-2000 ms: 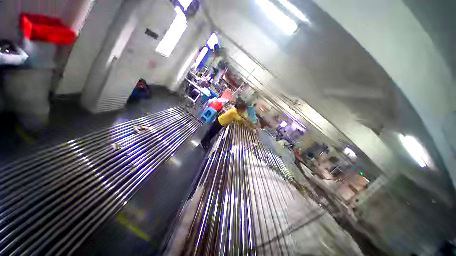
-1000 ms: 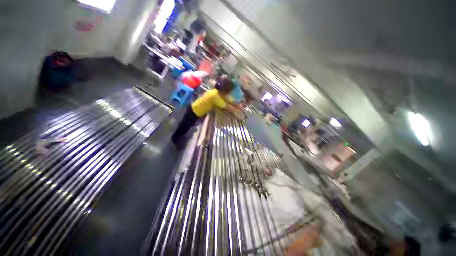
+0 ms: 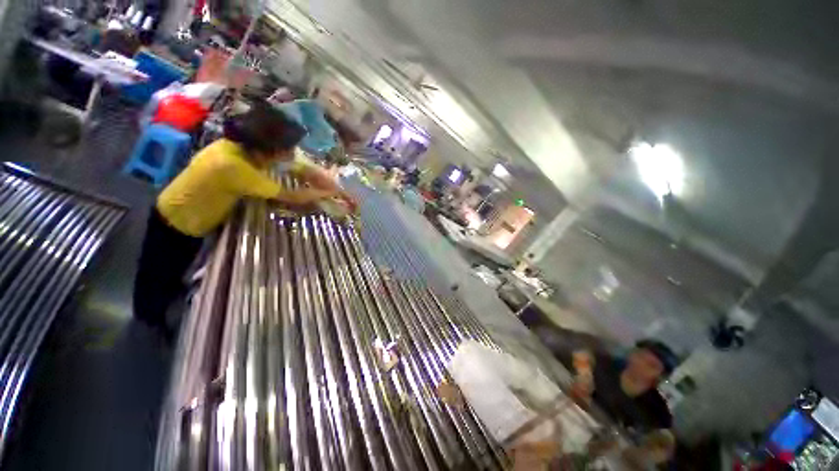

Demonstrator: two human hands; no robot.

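Note:
Long shiny metal tubes run away from me in a wide bed. A white fabric panel lies over their right side, near the bottom. A small pale piece with metal bits sits on the tubes. Blurred skin-toned shapes show at the white fabric's left edge and at the bottom edge; I cannot tell whose hands they are. My left hand is not identifiable in the picture. My right hand may be the shape at the bottom edge, and its grip cannot be made out.
A person in a yellow top leans over the tubes' far left side. A person in black is at the right. A blue stool stands behind the yellow top. A separate tube rack lies at far left. Blue-grey fabric covers the far right tubes.
The view has swung right and come closer to the person in yellow, who now appears larger and further left. The person in black is now clearly visible at the right.

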